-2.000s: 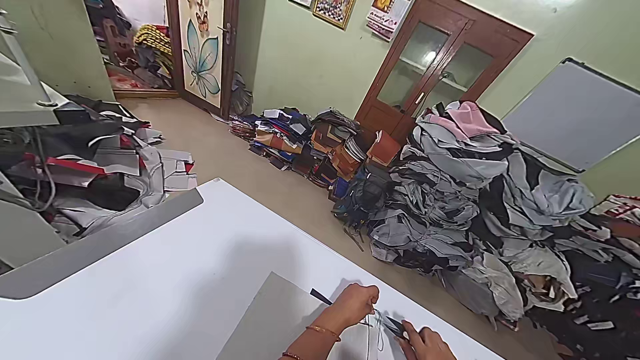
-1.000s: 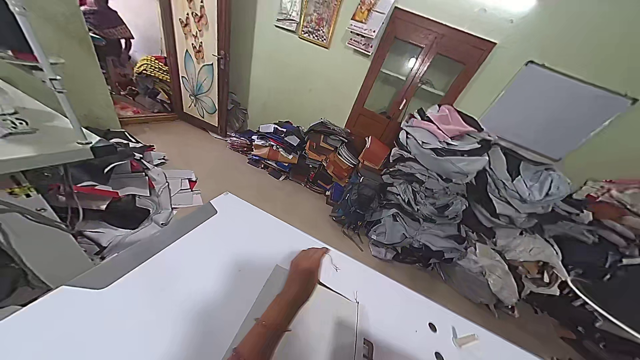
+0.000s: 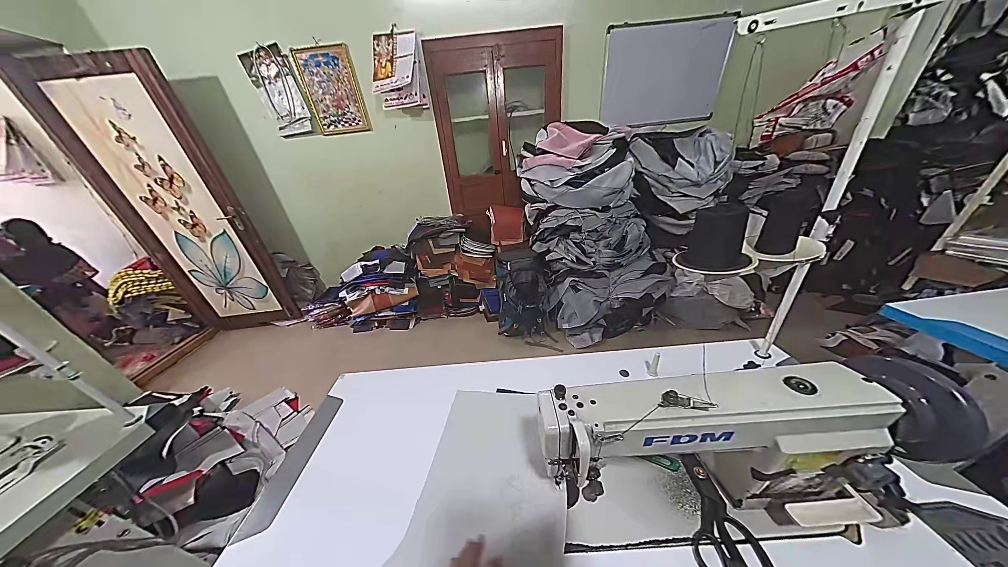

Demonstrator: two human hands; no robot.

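Observation:
At the bottom edge, the blurred fingertips of one hand, apparently my left hand (image 3: 470, 553), lie over a pale grey sheet of material (image 3: 488, 472). Whether they hold it I cannot tell. The sheet lies on the white table (image 3: 370, 417), its right edge beside the needle end of a white FDM sewing machine (image 3: 756, 417). Black-handled scissors (image 3: 713, 512) lie below the machine's arm, with a small green tool (image 3: 665, 463) close by. My right hand is out of view.
Black thread cones (image 3: 718, 236) stand on a holder behind the machine. Heaps of grey fabric (image 3: 598, 236) and stacked pieces (image 3: 378, 287) lie along the far wall. Scraps (image 3: 236, 457) lie left of the table. A person (image 3: 39, 260) is beyond the open door.
The view has swung right and now takes in the sewing machine. Two hands were over the sheet with a small tool at first, then one arm reached across it; now only fingertips show.

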